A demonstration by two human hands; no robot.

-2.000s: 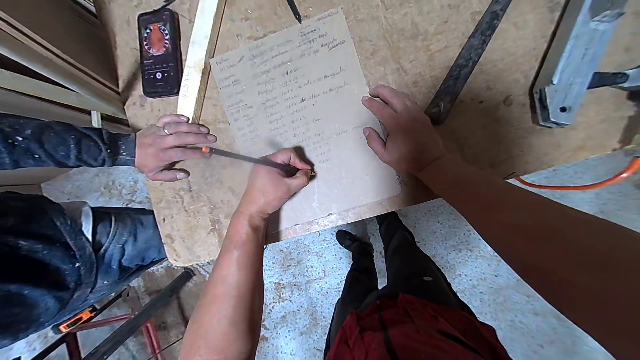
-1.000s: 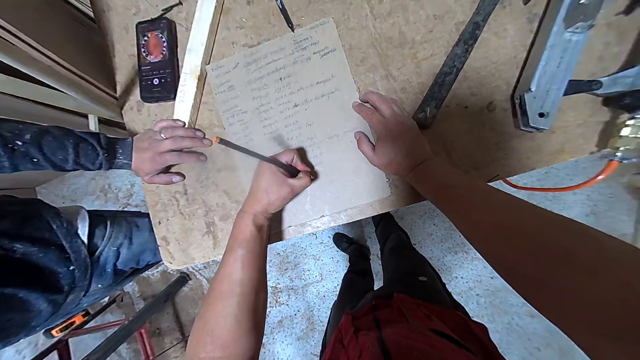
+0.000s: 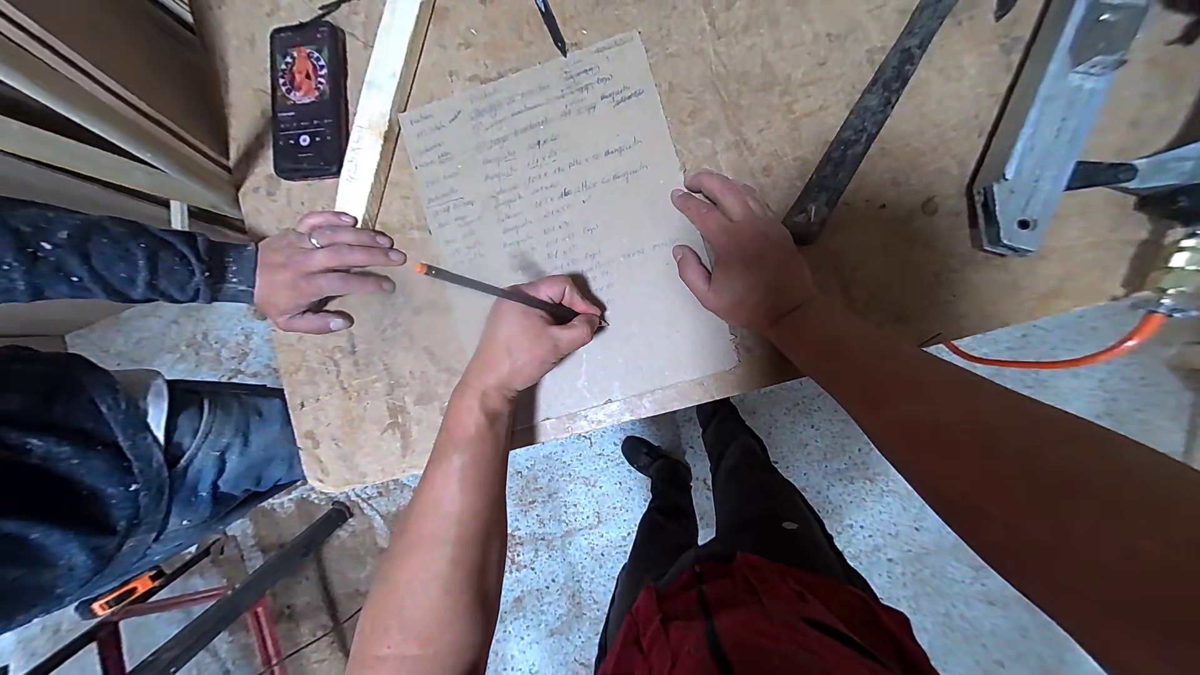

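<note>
A sheet of brown board or paper (image 3: 637, 347) with rows of handwriting lies on the worn wooden table (image 3: 375, 412). My left hand (image 3: 539, 333) is closed around a dark pencil (image 3: 478, 285) with an orange end, its tip on the lower middle of the sheet. My right hand (image 3: 745, 248) rests at the sheet's right edge with its fingers apart, holding nothing. A second dark pencil or pen (image 3: 551, 26) lies at the sheet's top edge.
A co-worker's hand (image 3: 323, 272) with a ring rests at the table's left. Near it lie a wooden batten (image 3: 380, 122) and a phone (image 3: 307, 98). To the right are a dark metal bar (image 3: 867, 122), a grey metal tool (image 3: 1055, 122) and an orange hose (image 3: 1059, 359).
My left hand keeps the pencil on the sheet, its rear end swinging a little between frames. My right hand stays at the sheet's right edge.
</note>
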